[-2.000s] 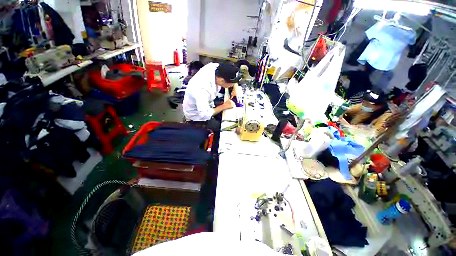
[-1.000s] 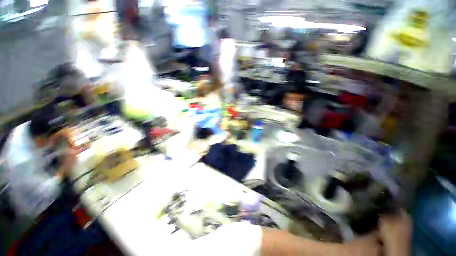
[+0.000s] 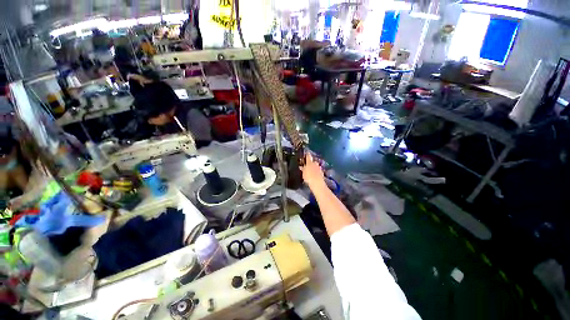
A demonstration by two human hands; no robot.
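My right hand (image 3: 310, 171) is at the end of my outstretched, white-sleeved arm, right of centre. Its fingers are closed at the top of a dark brown bag (image 3: 287, 169), where a patterned strap (image 3: 275, 90) comes down from a rail. The exact grip is small and partly hidden. The bag hangs beside a metal post, behind the thread cones. My left hand is not in view.
A cream sewing machine (image 3: 228, 284) lies in front, with black scissors (image 3: 241, 249) and a lilac bottle (image 3: 210, 252) behind it. Two black thread cones (image 3: 214, 179) stand near the post (image 3: 279, 159). Navy cloth (image 3: 140, 240) lies left. A person (image 3: 164, 112) sits beyond.
The view has swung right, from the table with the seated worker to the thread stand and the floor. My right arm now reaches forward to the bag; it was low and blurred a second ago.
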